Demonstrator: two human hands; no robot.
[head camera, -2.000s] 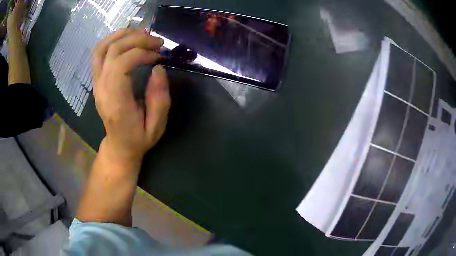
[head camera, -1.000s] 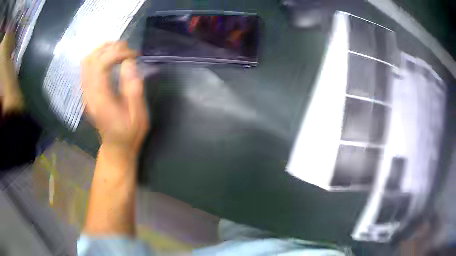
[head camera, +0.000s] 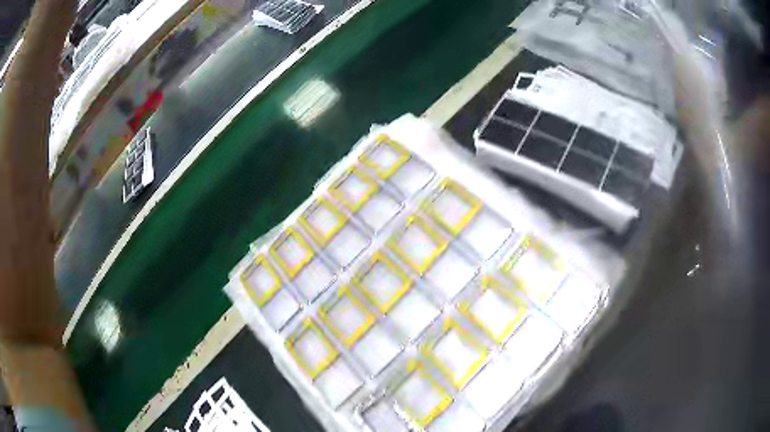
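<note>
A large whitish blister tray (head camera: 397, 325) lies in the middle, with rows of pockets holding yellow-edged frames (head camera: 384, 283). A sheet of black adhesive pieces (head camera: 549, 139) lies beyond its right side, with white backing along its near edge. A blurred forearm with a light blue cuff runs up the left edge; it looks like my left arm, but my left hand is cut off by the picture. My right hand is not seen.
A green conveyor (head camera: 228, 181) runs diagonally behind the tray. White cut-out sheets (head camera: 591, 93) lie behind the black pieces. A white cut-out piece (head camera: 221, 413) lies at the bottom left. Another small gridded piece (head camera: 139, 166) lies across the conveyor.
The view has swung away from the glossy black slab to the tray and conveyor. My left hand, earlier beside the slab, has left the picture; only a forearm shows at the left edge.
</note>
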